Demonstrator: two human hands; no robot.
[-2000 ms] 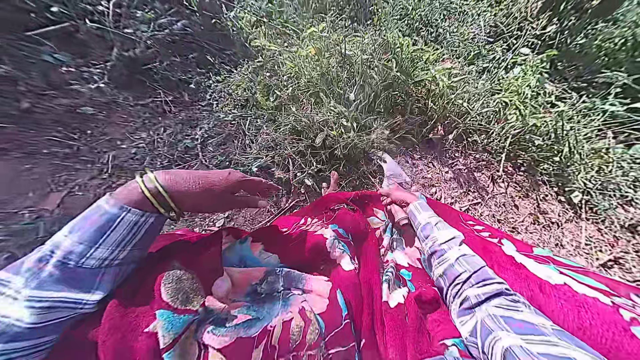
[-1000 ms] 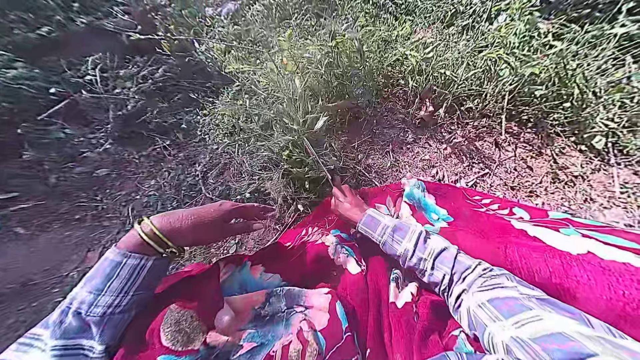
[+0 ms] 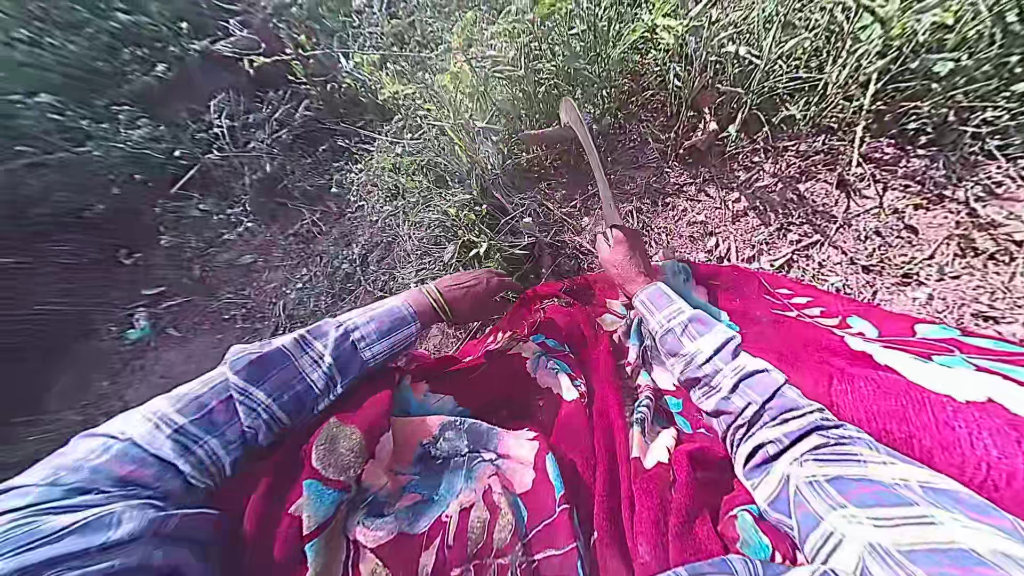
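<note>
My right hand, above the blanket's upper edge, is closed around the lower end of a short-handled hand tool. The tool stands upward with a curved shaft, and a short blunt piece sticks out to the left near its top; it looks like a small hoe. My left hand, with yellow bangles at the wrist, is at the base of a green grass clump. Its fingertips are partly lost in shade and stems, so whether it grips any is unclear. A red floral blanket or cloth lies beneath both forearms.
Dense grass and weeds stand across the back. Dry leaf litter and soil lie at the right. Dark shaded soil is at the left, with a small greenish scrap on it. The blanket spreads to the right edge.
The tool in my right hand has swung up and now shows its whole curved shaft; a second ago it was a thin, slanting shape. My left hand has stayed beside the grass.
</note>
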